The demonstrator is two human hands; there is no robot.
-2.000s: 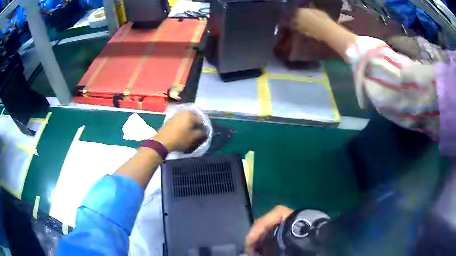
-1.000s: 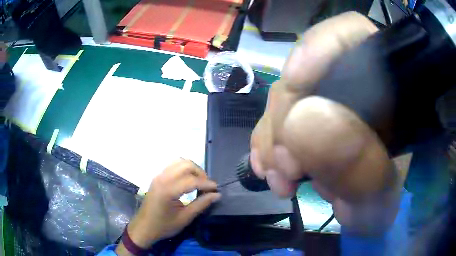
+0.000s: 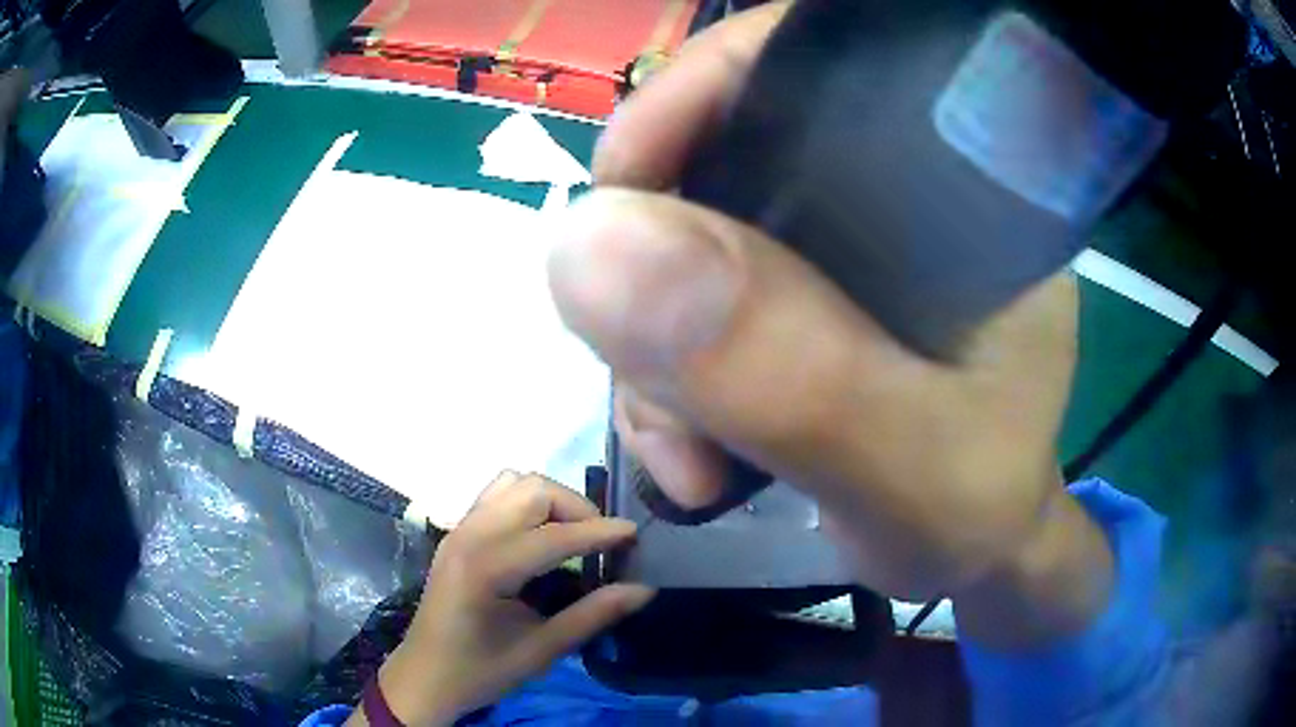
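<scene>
My right hand (image 3: 839, 412) is wrapped around the thick black electric screwdriver (image 3: 881, 185), close to the camera, with its pale label facing up. The driver's nose points down at the left edge of the dark housing (image 3: 739, 547), which lies flat and is mostly hidden behind my right hand. My left hand (image 3: 498, 597) is at the housing's near left corner. Its fingertips are beside the driver's nose, with thumb and forefinger apart. No screw can be made out. A black bar (image 3: 725, 639) runs along the housing's near end.
A white sheet (image 3: 427, 313) covers the green bench (image 3: 270, 213) on the left. Crumpled white paper (image 3: 523, 149) lies at its far edge. Clear and black plastic film (image 3: 213, 540) hangs at the near left. Red padded boards (image 3: 526, 50) are beyond. The driver's black cable (image 3: 1151, 391) is at right.
The left hand came from the white tub to the housing corner. The driver rose into view, moved left and nearer the camera, and now hides the tub and vent grille.
</scene>
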